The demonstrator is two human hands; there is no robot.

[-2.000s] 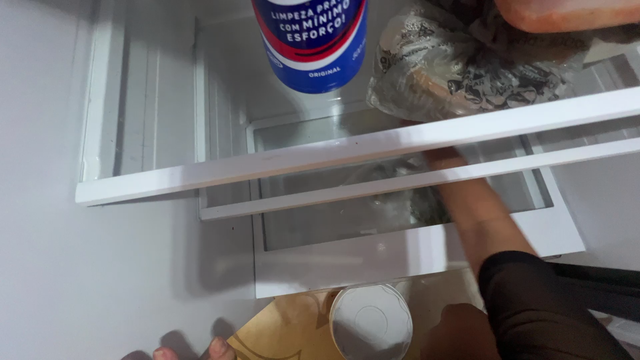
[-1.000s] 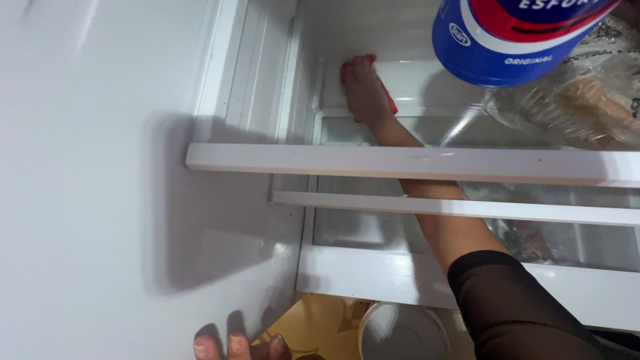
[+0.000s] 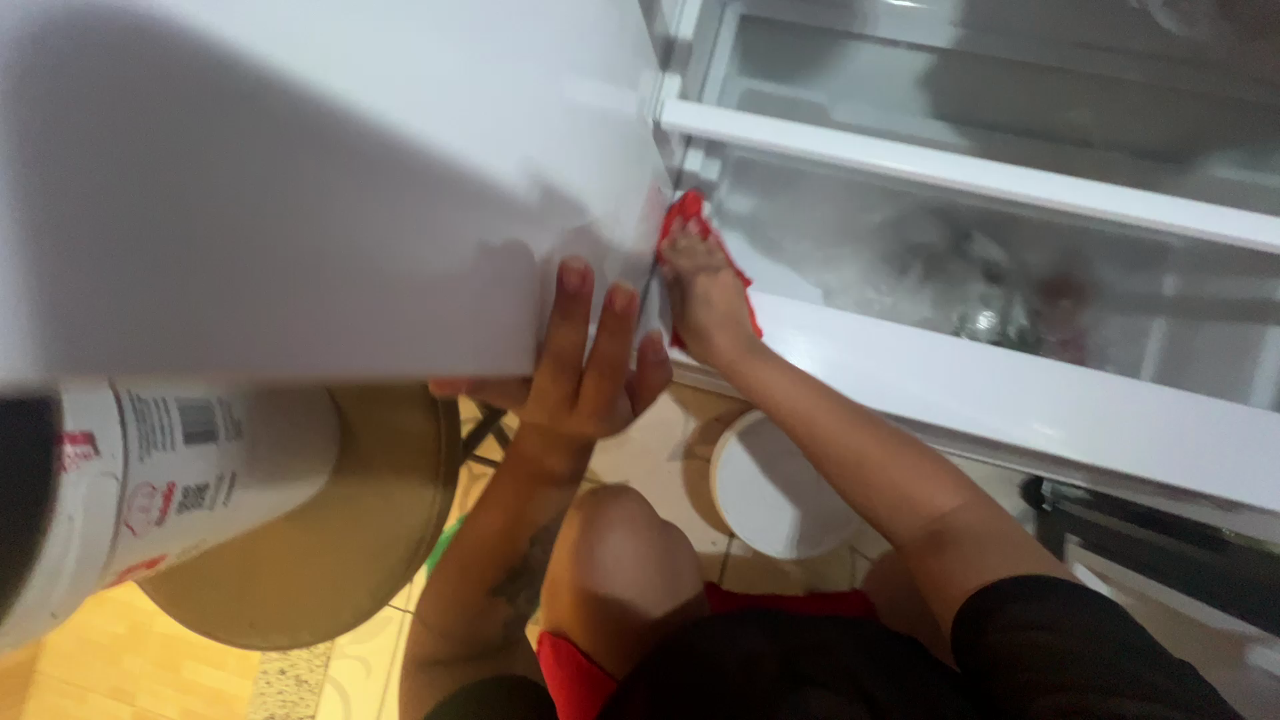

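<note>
My right hand (image 3: 708,290) is pressed on a red cloth (image 3: 692,212), which lies against the inner side edge of an open refrigerator, by the hinge side of its white door (image 3: 330,200). My left hand (image 3: 585,360) rests with spread fingers on the lower edge of that door, just left of the cloth, and holds no object. Right of the cloth run the white front edge (image 3: 960,385) of the refrigerator's lower part and a white shelf rim (image 3: 900,160). Behind them, blurred items show through a clear panel.
A white printed container (image 3: 220,470) stands on a round brown seat or tabletop (image 3: 300,580) at the left. A round white lid or bucket (image 3: 780,490) is on the tiled floor between my knees and the refrigerator. A dark slatted object (image 3: 1150,540) is at the right.
My right hand has moved with the red cloth from the back inner wall to the front side edge. More of my left hand now shows at the door. The view has swung far down.
</note>
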